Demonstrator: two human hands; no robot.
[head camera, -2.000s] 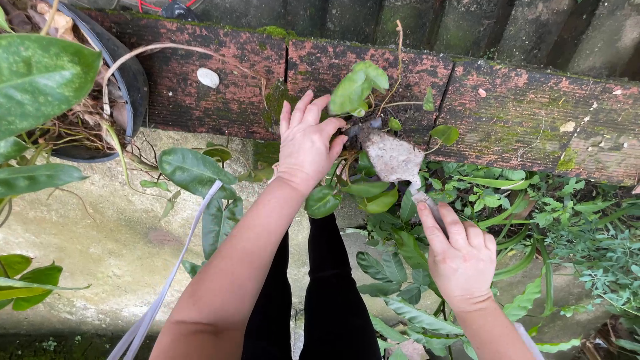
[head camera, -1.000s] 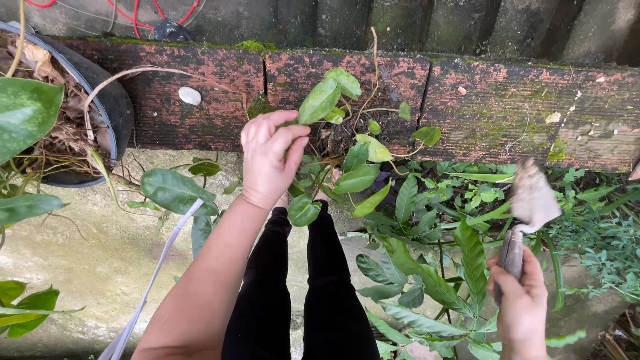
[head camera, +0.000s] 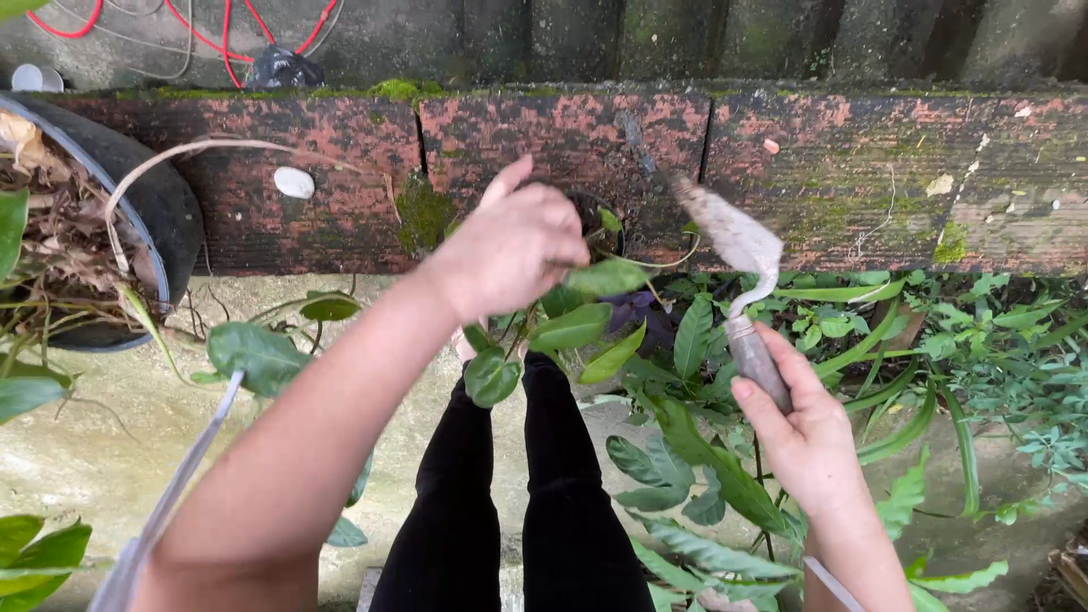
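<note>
My right hand (head camera: 803, 416) is closed around the handle of a pointed trowel (head camera: 735, 234), whose soiled blade points up and left over the brick ledge (head camera: 850, 170). My left hand (head camera: 518, 238), slightly blurred, is over the front of the ledge, beside a small dark pot (head camera: 608, 225) with a leafy vine. The vine's green leaves (head camera: 574, 327) hang over the front edge below that hand. Whether its fingers hold a stem or leaf is hidden. Grey smears of soil mark the ledge between the pot and the trowel tip.
A large black pot (head camera: 166, 204) with dry leaves stands at the left. A white pebble (head camera: 294, 182) lies on the ledge. Behind it are a red hose (head camera: 225, 42) and a black plastic bag (head camera: 285, 68). Leafy plants (head camera: 714, 459) grow in front at the right.
The trowel has moved from the right back toward the ledge's middle. My left hand, which was at an upright leaf a second ago, has shifted right, over the small pot's side.
</note>
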